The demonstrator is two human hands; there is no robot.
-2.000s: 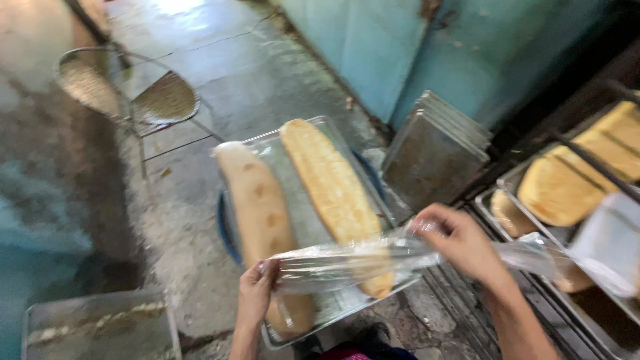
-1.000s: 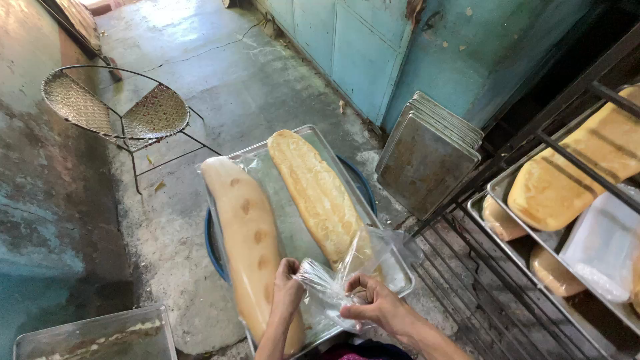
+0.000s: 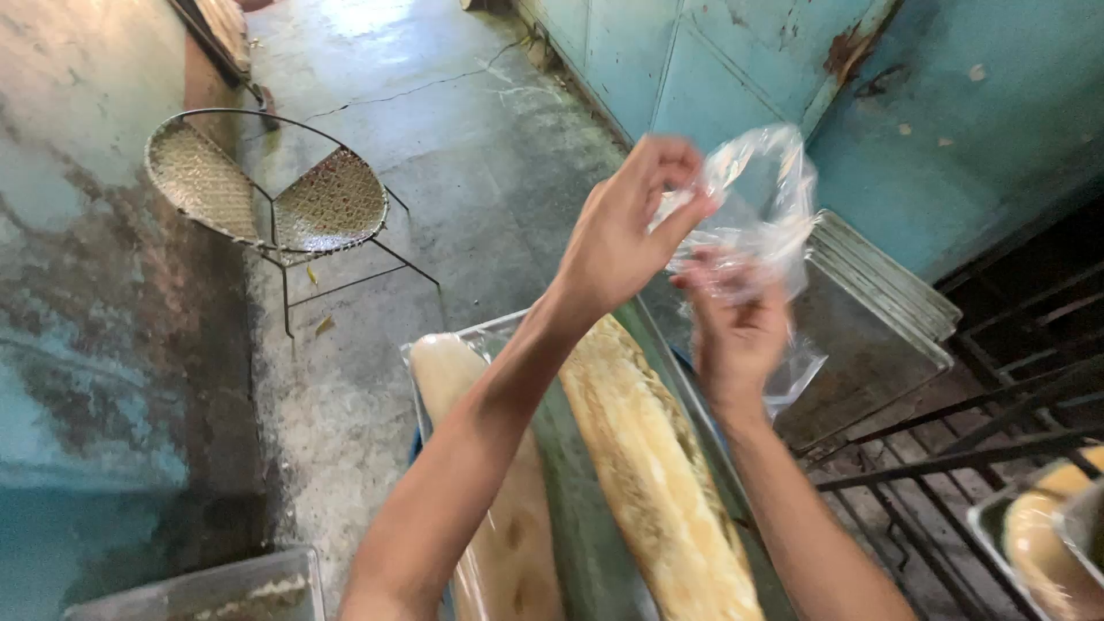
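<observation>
A clear plastic bag is held up above the far right side of a metal tray. My left hand pinches its edge between thumb and fingers. Below and to the right, my right hand grips the gathered plastic, somewhat blurred. On the tray lie two long loaves side by side: a pale one at left, in clear plastic and partly behind my left forearm, and a golden, unwrapped-looking one at right.
A round woven chair on thin metal legs stands at the left. Stacked metal trays lean by the blue metal door. Black metal bars and more bread are at the lower right. A clear bin sits lower left.
Both hands have risen from the near end of the golden loaf to beyond its far end, with the plastic bag. The bag, bunched earlier, now stands out in a loop. The view has shifted.
</observation>
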